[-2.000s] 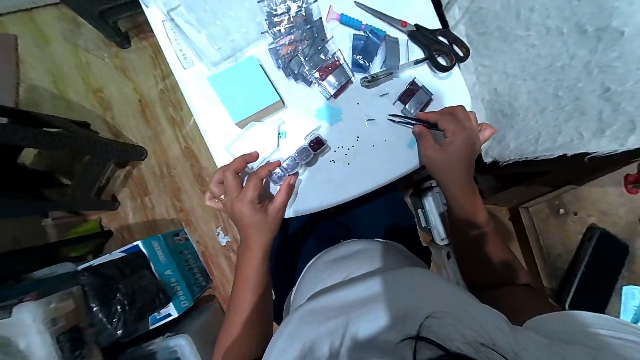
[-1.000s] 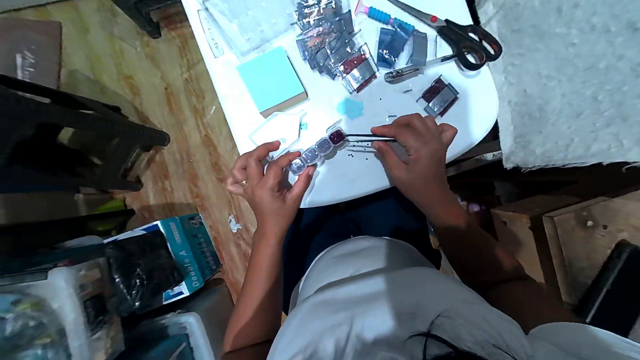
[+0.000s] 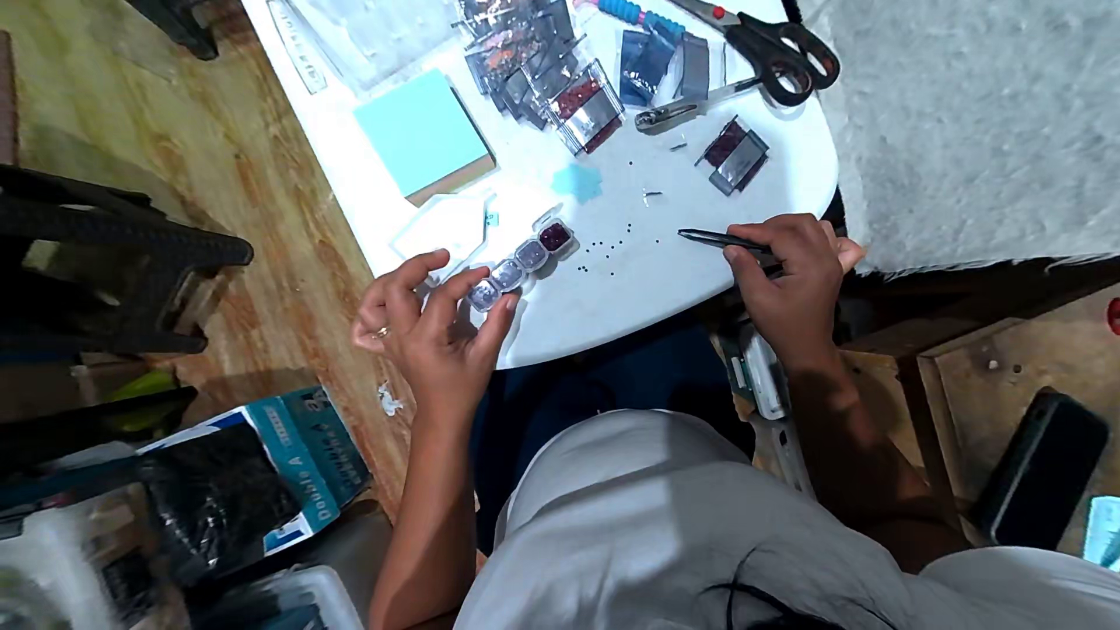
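Note:
My left hand (image 3: 442, 324) holds the near end of a row of small clear plastic containers (image 3: 508, 274) between thumb and finger. The far container, its lid raised, has dark red beads (image 3: 554, 236) in it. My right hand (image 3: 787, 280) grips black tweezers (image 3: 713, 237), whose tips point left above the white table (image 3: 612, 306). Several tiny dark beads (image 3: 612, 256) lie scattered between the containers and the tweezers. A clear pack of dark red beads (image 3: 733, 156) rests beyond my right hand. A clear tray (image 3: 440, 229) lies beside the containers.
A pad of light blue notes (image 3: 425, 131) sits at the table's left. Further back are a pile of bead packs (image 3: 525, 61), black-handled scissors (image 3: 774, 57) and a metal-bodied tool (image 3: 682, 112). Grey-white fabric (image 3: 971, 131) borders the table's right. A dark stool (image 3: 105, 254) stands at left.
My right hand, with the tweezers, has moved right, away from the open bead container where the tips were one second ago. The left hand still holds the container row.

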